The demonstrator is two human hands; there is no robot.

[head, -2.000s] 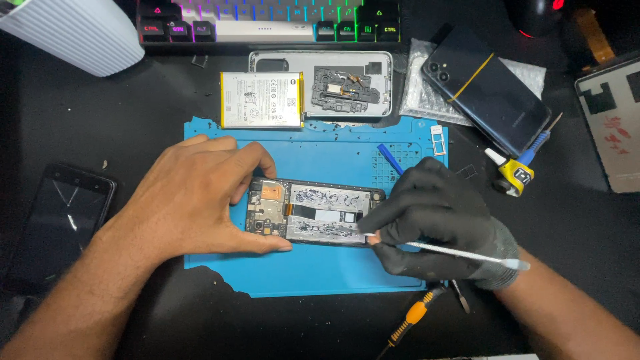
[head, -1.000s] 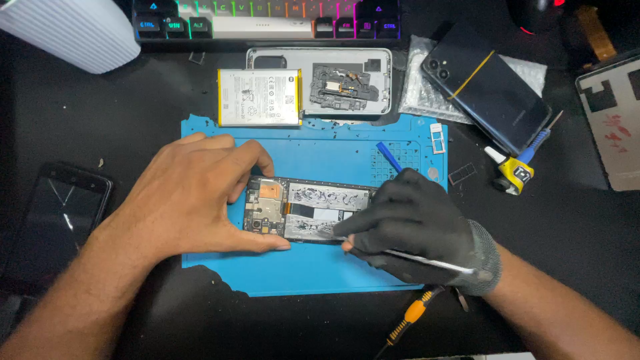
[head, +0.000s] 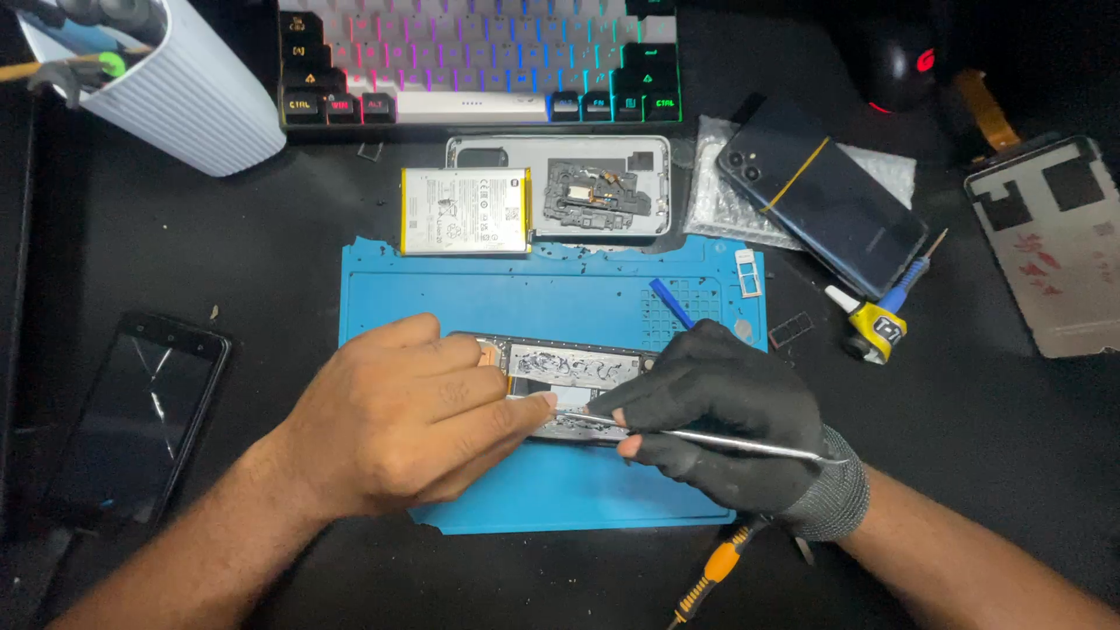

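Note:
An opened smartphone frame (head: 573, 366) lies on the blue silicone repair mat (head: 490, 302), its battery bay streaked with black residue. Bare, my left hand (head: 429, 411) covers the frame's left end, its index fingertip at the tip of a thin metal tool (head: 744, 444) over the bay. Whether the left fingers grip anything under them is hidden. In a black fingertip-cut glove, my right hand (head: 726, 416) holds that metal tool, which slants across the palm. A blue pry tool (head: 671, 303) lies just above the right hand.
Beyond the mat lie a phone battery (head: 465, 211), a back cover (head: 647, 223) with black parts on it, and a backlit keyboard (head: 472, 107). A dark phone (head: 822, 197) and glue bottle (head: 875, 328) lie right. Left is a cracked phone (head: 131, 420); an orange-handled screwdriver (head: 722, 562) is nearest.
My left hand has moved from the frame's left edge inward over the bay, its index finger now at the tool tip. The right hand keeps the metal tool, held at a changed slant.

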